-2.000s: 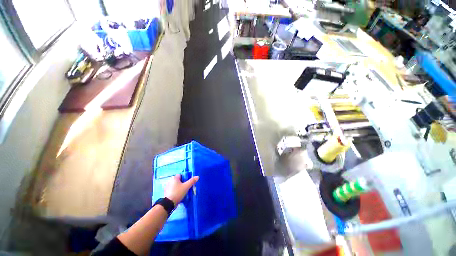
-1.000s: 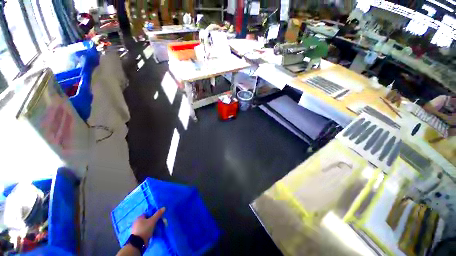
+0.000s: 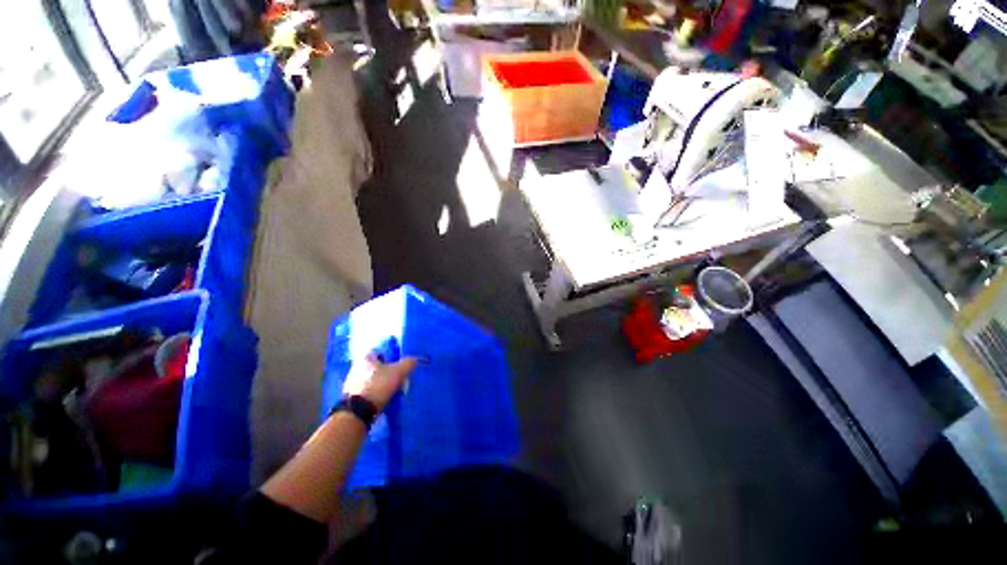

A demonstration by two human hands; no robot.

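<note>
A blue plastic crate hangs tilted on its side low in front of me, above the dark floor. My left hand, bare with a black band at the wrist, grips the crate's upper edge on its left side. The inside of the crate does not show. My right hand is not in the picture.
Blue bins with mixed items line the left side by the windows. A white table with a sewing machine stands ahead right. A red bin and a round grey bin stand on the floor. An orange-topped box is further back.
The view has moved forward along the aisle. The sewing table and red bin are nearer, and the strap benches have mostly left the view. My left hand still holds the crate.
</note>
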